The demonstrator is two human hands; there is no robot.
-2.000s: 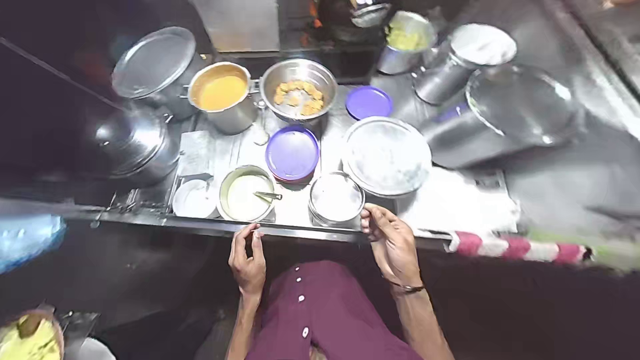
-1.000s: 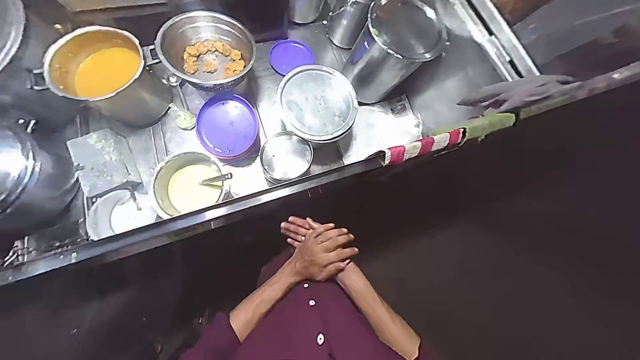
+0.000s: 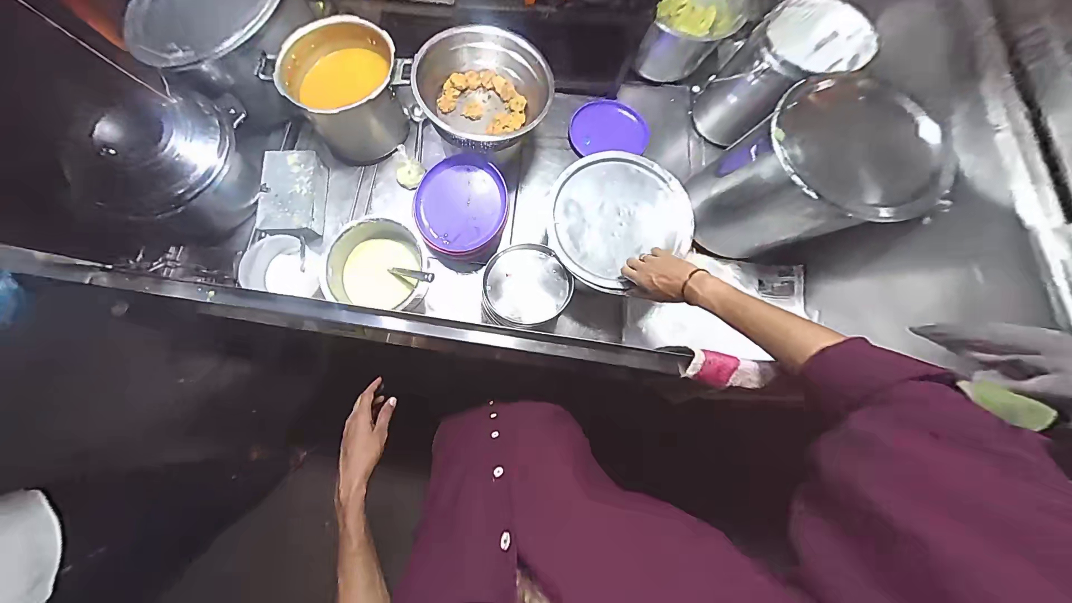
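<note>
My right hand [image 3: 660, 275] rests with its fingers on the near right part of a round metal lid [image 3: 620, 216], which covers a wide container; whether it grips the rim I cannot tell. My left hand [image 3: 365, 429] hangs in front of the counter edge, empty, with thumb and fingers apart. A small round steel container [image 3: 528, 286] with a flat top stands left of the lid. Beyond it is a purple lid [image 3: 461, 203] on a round tub. At the counter's front, a pot [image 3: 373, 261] of pale yellow liquid holds a spoon [image 3: 412, 274].
A pot of orange liquid [image 3: 343, 78] and a steel bowl with fried pieces [image 3: 482, 84] stand behind. Tall steel containers [image 3: 863, 146] are at the right, a lidded pot [image 3: 159, 151] at the left. A pink and white cloth [image 3: 727, 369] lies on the counter edge [image 3: 402, 327].
My hands, clasped together in front of me one second ago, have parted. The right has moved forward onto the large metal lid; the left is lower, at the left. The view has shifted.
</note>
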